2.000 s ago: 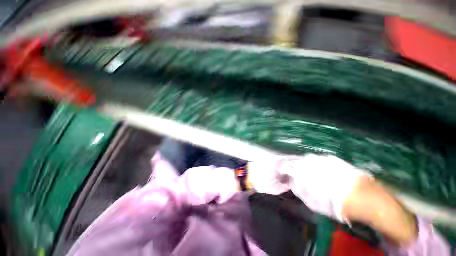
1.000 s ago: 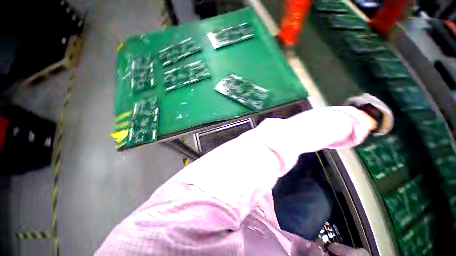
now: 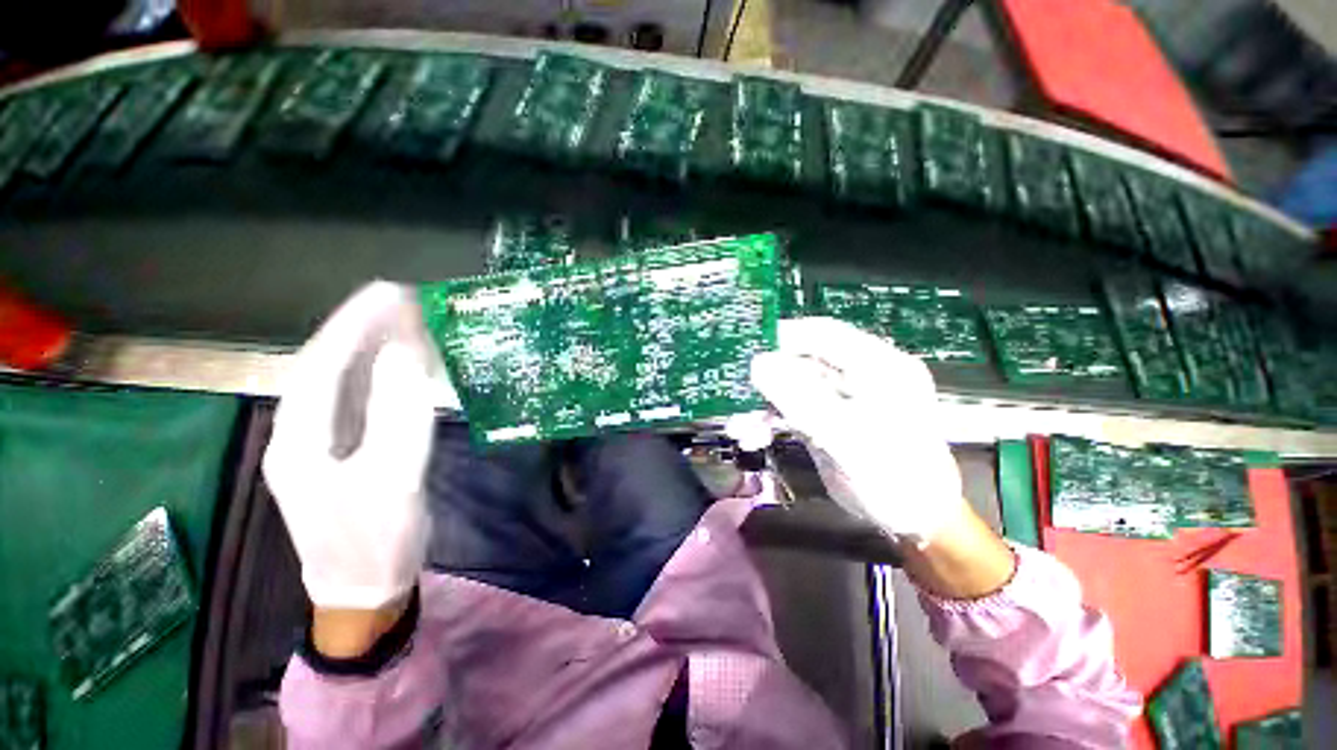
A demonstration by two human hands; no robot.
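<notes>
A green circuit board (image 3: 609, 344) is held up over my lap and the near rail, slightly tilted, its face with pale printing and parts towards me. My left hand (image 3: 359, 440), in a white glove with a black band at the wrist, grips its left edge. My right hand (image 3: 858, 418), also in a white glove, holds its right edge with the fingertips. The gloves hide parts of the side edges.
The dark conveyor belt (image 3: 176, 242) carries rows of boards, with a pale near rail (image 3: 161, 364). The green mat (image 3: 88, 454) at left bears boards. The red mat (image 3: 1114, 586) at right bears several boards and a small red stick (image 3: 1208, 550). A red-orange post (image 3: 30, 330) stands at far left.
The view has swung from the left table back to the belt. Both gloved hands are now raised in front of me with a board between them; one second ago my left arm reached over the belt.
</notes>
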